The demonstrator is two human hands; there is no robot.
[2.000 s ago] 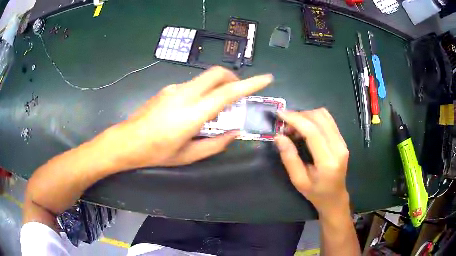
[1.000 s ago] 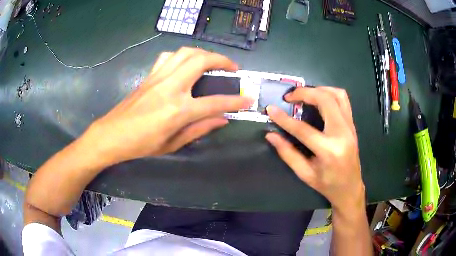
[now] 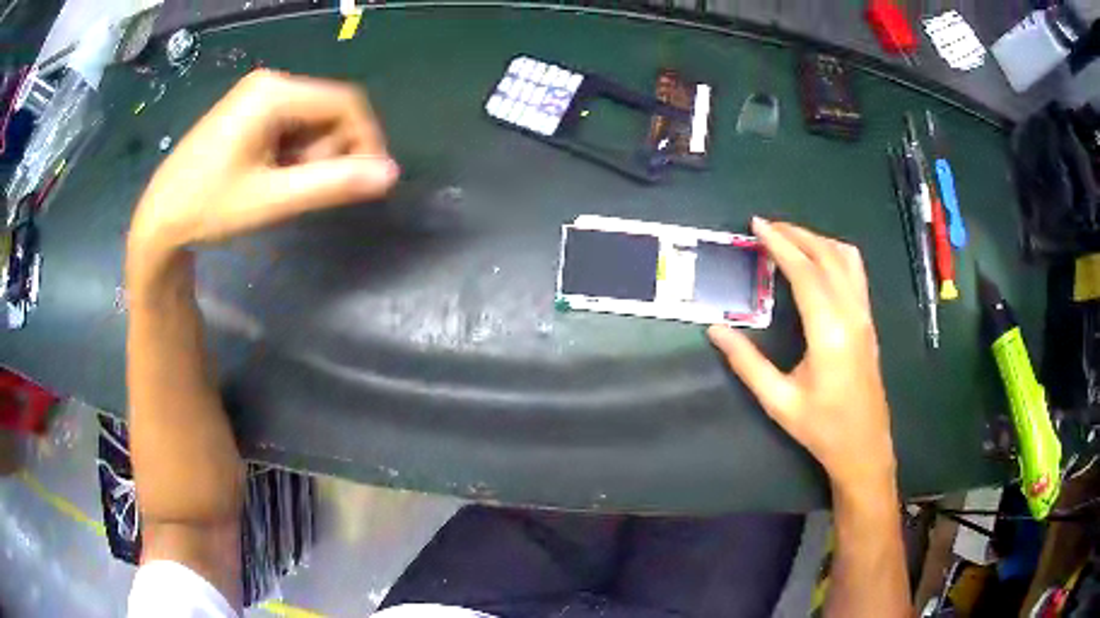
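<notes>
The phone board in its white-rimmed rear housing (image 3: 667, 309) lies flat on the green mat. The dark glass display (image 3: 610, 264) is at its left end, and a grey rectangle (image 3: 726, 275) with red parts beside it is at the right end. My right hand (image 3: 820, 350) holds the housing's right end between thumb and fingers. My left hand (image 3: 259, 163) is raised over the left of the mat, away from the phone, blurred, with curled fingers; whether it holds anything cannot be told.
The front housing with keypad (image 3: 537, 94) and a brown battery (image 3: 671, 121) lie behind the phone. A clear lens (image 3: 758, 115) and dark card (image 3: 830, 94) are further right. A red-handled screwdriver (image 3: 941, 248), blue tool (image 3: 949, 203) and green electric screwdriver (image 3: 1025, 417) lie at right.
My left hand has left the phone and moved up and left. The dark display now shows uncovered at the left end. My right fingers have moved from the grey rectangle to the housing's edges.
</notes>
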